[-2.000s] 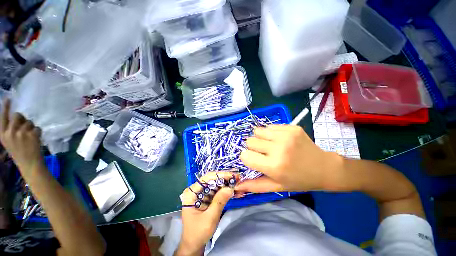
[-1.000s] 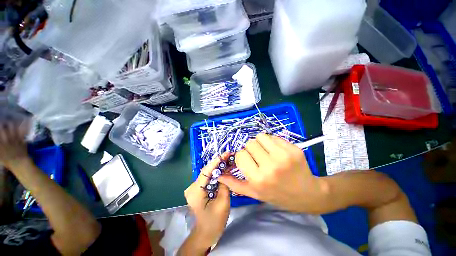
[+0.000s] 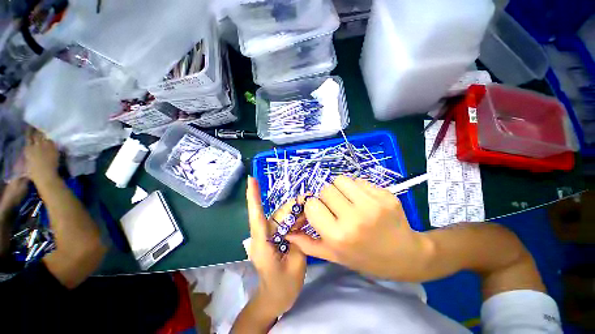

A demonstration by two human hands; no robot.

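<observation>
My left hand [image 3: 277, 264] holds several metal shafts [image 3: 285, 229] in a row, their round ends facing up, with its index finger stretched out. My right hand [image 3: 362, 225] is closed over them, touching the row, with a white-barrelled pen-like tool [image 3: 409, 184] sticking out to the right. A thin dark pick [image 3: 349, 147] also rises above my right hand; its lower part is hidden. Both hands are over the front of the blue parts tray [image 3: 261, 171], which is heaped with more silver rods.
Behind the tray are a clear parts box [image 3: 262, 124], stacked clear boxes [image 3: 293, 60] and a tall white container [image 3: 417, 62]. Left are a box of white pieces [image 3: 153, 163], a scale [image 3: 151, 228] and another person's arms [image 3: 72, 228]. Right are a record sheet [image 3: 455, 189] and red tray [image 3: 464, 147].
My left index finger has straightened upward and the held row is more lined up. The view has shifted slightly. The other person's arm has drawn back over their tray, and a second hand shows.
</observation>
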